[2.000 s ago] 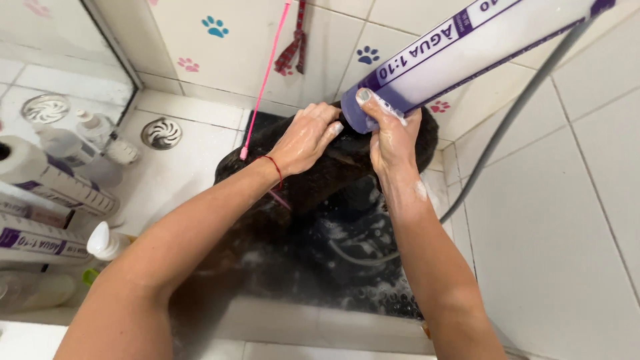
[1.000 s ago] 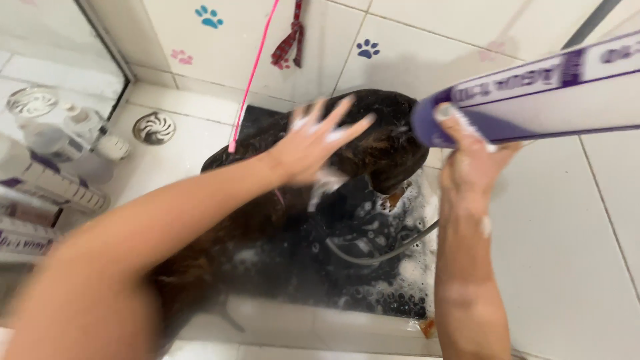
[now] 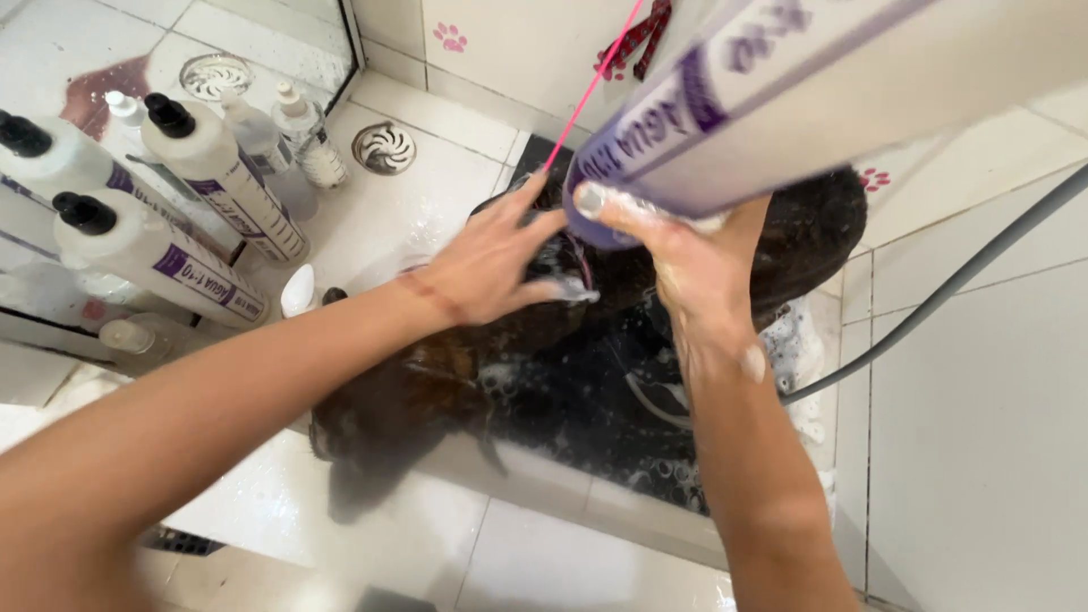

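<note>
A dark-coated, wet dog point(image 3: 807, 225) stands in a tiled tub on a soapy black mat point(image 3: 586, 391). My right hand point(image 3: 697, 246) grips the purplish end of a large bottle point(image 3: 765, 110) with purple markings, held over the dog. Suds coat the thumb. My left hand point(image 3: 501, 255) rests on or just above the dog's back, fingers spread, holding nothing visible. A pink leash point(image 3: 591, 89) runs down to the dog beside the left fingertips. The bottle's far end lies outside the view, and the bottle hides part of the dog.
Several bottles point(image 3: 178, 255) with black caps and pump tops stand at the left against a mirror. A metal drain point(image 3: 384, 149) lies near them. A grey hose point(image 3: 952, 289) curves down on the right into the tub. A red checked strap point(image 3: 637, 42) hangs on the wall.
The bottle in my right hand has moved from beside the dog's head to over its back. My left hand has shifted back from near the head. The view has swung left.
</note>
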